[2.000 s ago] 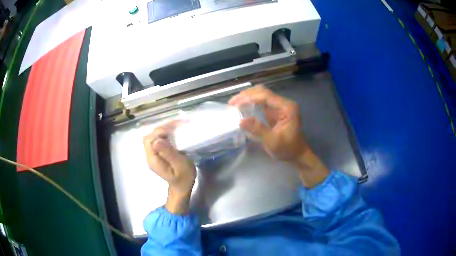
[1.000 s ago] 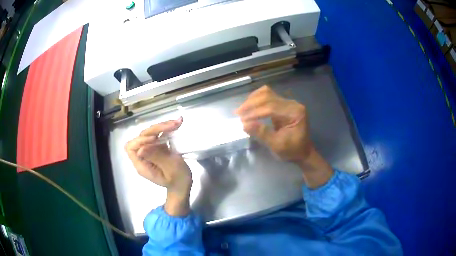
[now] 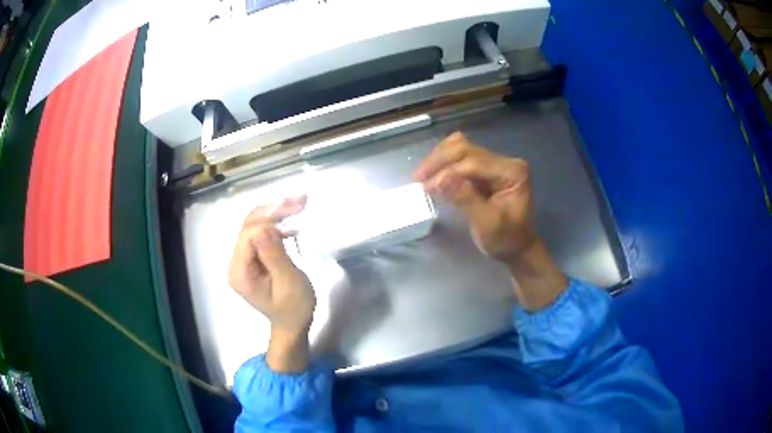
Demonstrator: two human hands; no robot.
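A white box in clear plastic film (image 3: 368, 221) is between my hands above the steel tray, in front of the sealing bar (image 3: 355, 112). Glare washes out its top face. My left hand (image 3: 272, 266) is at the box's left end, thumb and fingers at the film there. My right hand (image 3: 491, 199) pinches the film at the box's upper right corner with its fingertips. The film's edges are hard to make out in the glare.
The white sealing machine (image 3: 339, 59) stands beyond the steel tray (image 3: 440, 296). At left a red sheet (image 3: 74, 161) and a white sheet (image 3: 85, 42) lie on the green surface (image 3: 51, 338), crossed by a thin cable (image 3: 110, 326). Blue floor (image 3: 669, 211) is at right.
The box's right end now shows more clearly, with less crinkled film over it. My right hand has shifted slightly right. My left hand has moved and its fingers are more upright.
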